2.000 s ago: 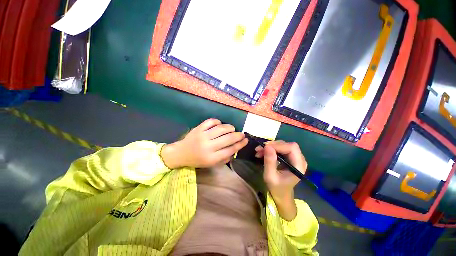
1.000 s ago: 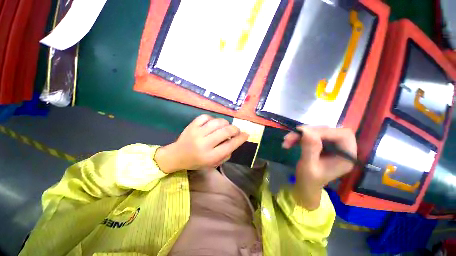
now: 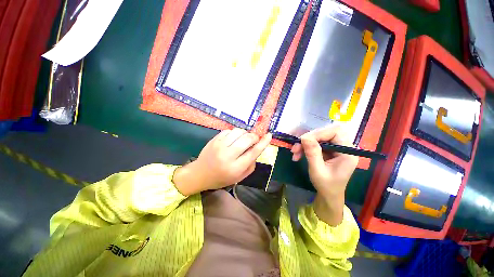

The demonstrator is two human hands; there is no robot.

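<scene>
Two display modules lie side by side in a red foam tray [image 3: 184, 116]. The left module [image 3: 227, 54] has a bright white back, the right module [image 3: 333, 70] a silver back with an orange flex cable [image 3: 357, 81]. My right hand [image 3: 330, 162] holds a slim black stick [image 3: 357, 150], its tip at the right module's near-left corner. My left hand [image 3: 230, 157] has its fingertips close to that tip, holding a cream-and-black liner strip [image 3: 265, 162] at the tray's near edge. Whether a tiny piece is at the fingertips cannot be told.
A second red tray [image 3: 374, 203] with two modules is at the right, above a blue crate [image 3: 430, 259]. Thick red foam layers [image 3: 19, 54] stand at the far left. A white sheet [image 3: 86, 35] curls over a clear-wrapped dark strip [image 3: 64, 92]. The green bench [image 3: 122, 81] lies beneath.
Since one second ago, the black stick's tip has moved left to the corner near my left fingertips. My left hand has risen slightly toward the tray edge. The view has shifted, with the trays further left.
</scene>
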